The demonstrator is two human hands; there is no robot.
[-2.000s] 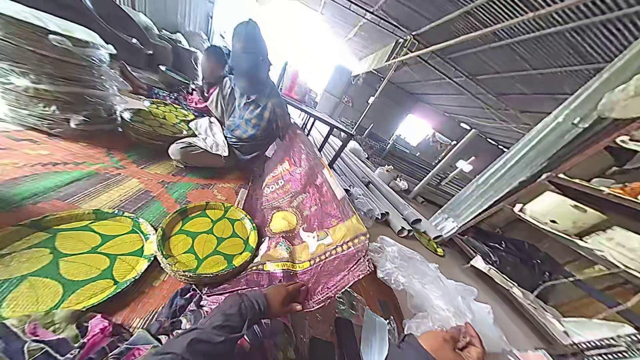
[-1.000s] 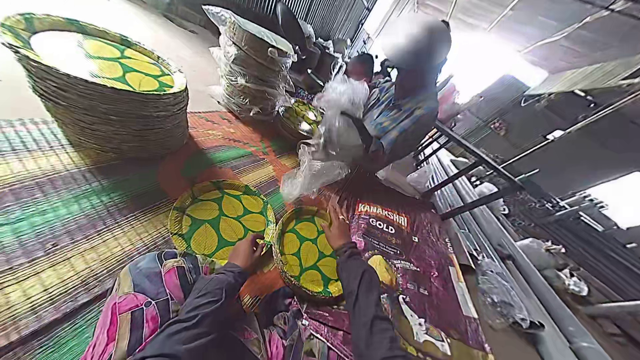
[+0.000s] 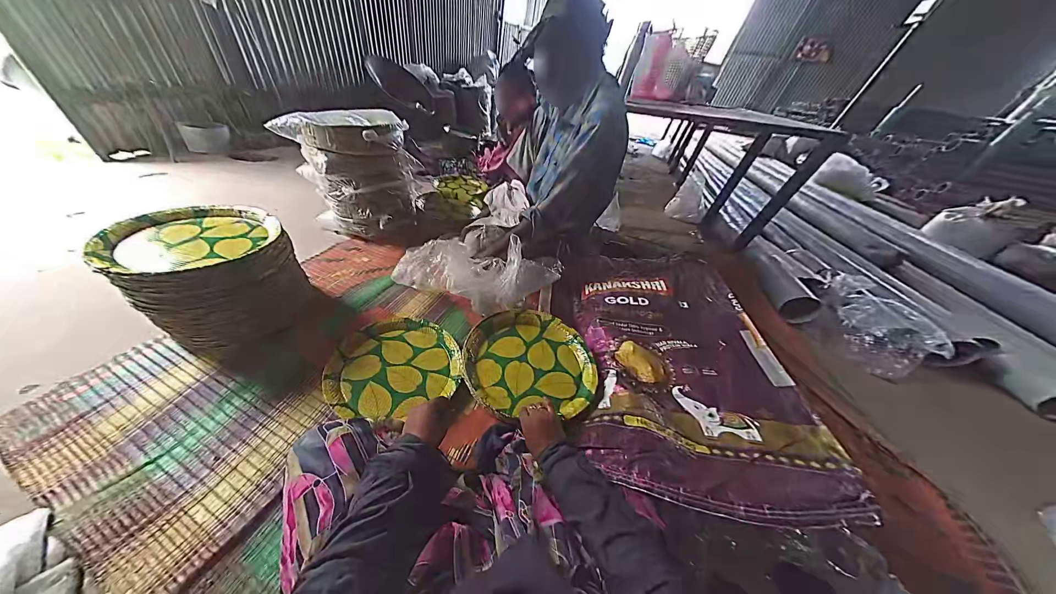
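Two round trays with a yellow leaf pattern on green lie side by side before me, their rims meeting or nearly so. My left hand [image 3: 431,419] is at the near right rim of the left tray [image 3: 388,371], its fingertips partly hidden. My right hand [image 3: 541,425] grips the near rim of the right tray [image 3: 532,363], fingers over the edge. That tray lies by the left edge of a purple printed sack [image 3: 701,478], spread flat. At the left stands a tall stack of similar trays [image 3: 206,305].
Woven mat [image 3: 124,462] covers the floor. Ahead, a person [image 3: 577,157] sits handling clear plastic bags [image 3: 478,268]; another person is behind. Wrapped stacks [image 3: 355,173] stand at the back left. A table [image 3: 726,115] and metal pipes [image 3: 907,239] lie to the right.
The view has swung and levelled. My right hand has moved from the right tray's far side to its near rim. The seated person's plastic bag has come down lower.
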